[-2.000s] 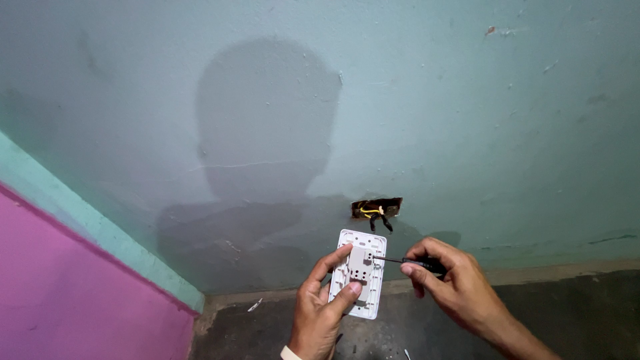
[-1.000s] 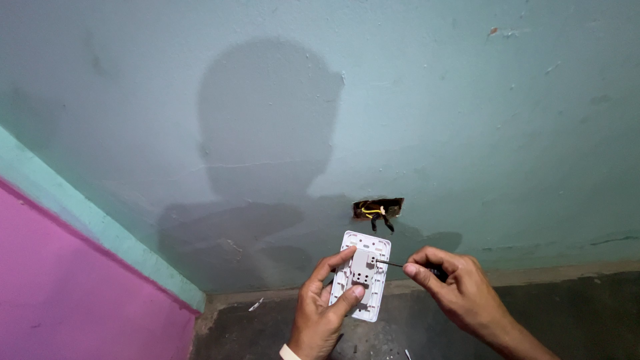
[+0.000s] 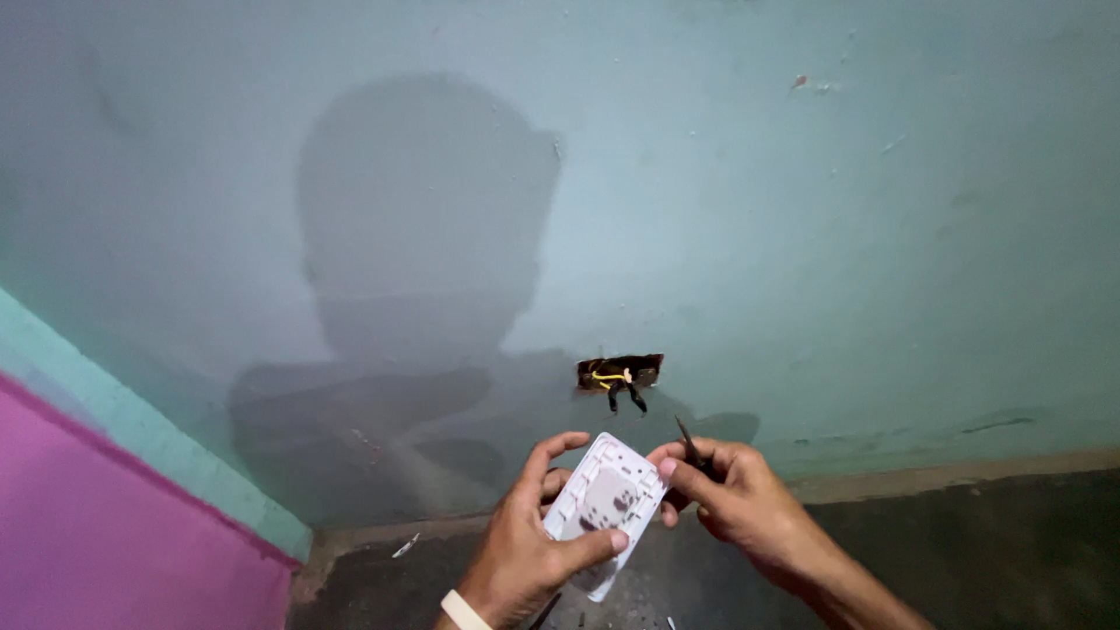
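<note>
A white electrical faceplate point(image 3: 645, 479), its back with the module and terminals toward me, is tilted to the right below the wall opening. My left hand point(image 3: 542, 542) grips its left and lower edge, thumb across the back. My right hand point(image 3: 735, 499) touches the plate's upper right edge with thumb and fingertips, and also holds a dark screwdriver point(image 3: 689, 444) whose tip points up and away from the plate. Above, yellow wire point(image 3: 608, 378) and two black wire ends point(image 3: 628, 399) come out of the rectangular wall box opening point(image 3: 647, 367).
The blue-green wall point(image 3: 831, 262) bears my shadow. At the left stands a pink and teal wall section point(image 3: 131, 525). Small white scraps point(image 3: 406, 546) and other bits lie on the dark floor point(image 3: 989, 551), and a thin dark object is partly hidden behind my left wrist.
The screwdriver tip has left the plate's terminals and now points upward. My right hand has moved left to touch the plate, which has tilted to the right.
</note>
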